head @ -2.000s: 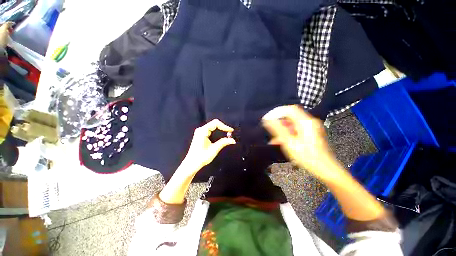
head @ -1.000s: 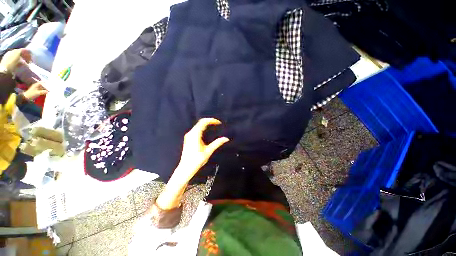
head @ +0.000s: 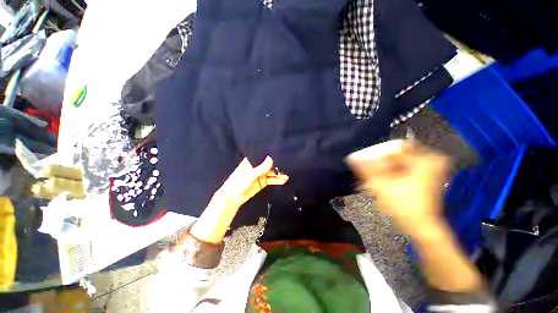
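Observation:
A navy vest (head: 245, 92) with black-and-white check at the armhole lies spread in front of me, with a few tiny white dots on the cloth. My left hand (head: 252, 182) is on its lower middle, thumb and fingers pinched together on a small fold of the vest, with a tiny glint at the fingertips. My right hand (head: 401, 183) is raised to the right of the vest and strongly blurred. I cannot tell what it holds. Needle and thread cannot be made out.
A black button pad (head: 136, 186) with pale discs lies left of the vest, by a crinkled clear bag (head: 101, 143). Blue plastic crates (head: 489, 116) stand at right, dark clothes below them. A green apron (head: 309, 284) covers my lap.
My left fingers, apart a second ago, have closed at the cloth. My right hand, out of the picture then, is back at the right. Another person's hands at far left are gone.

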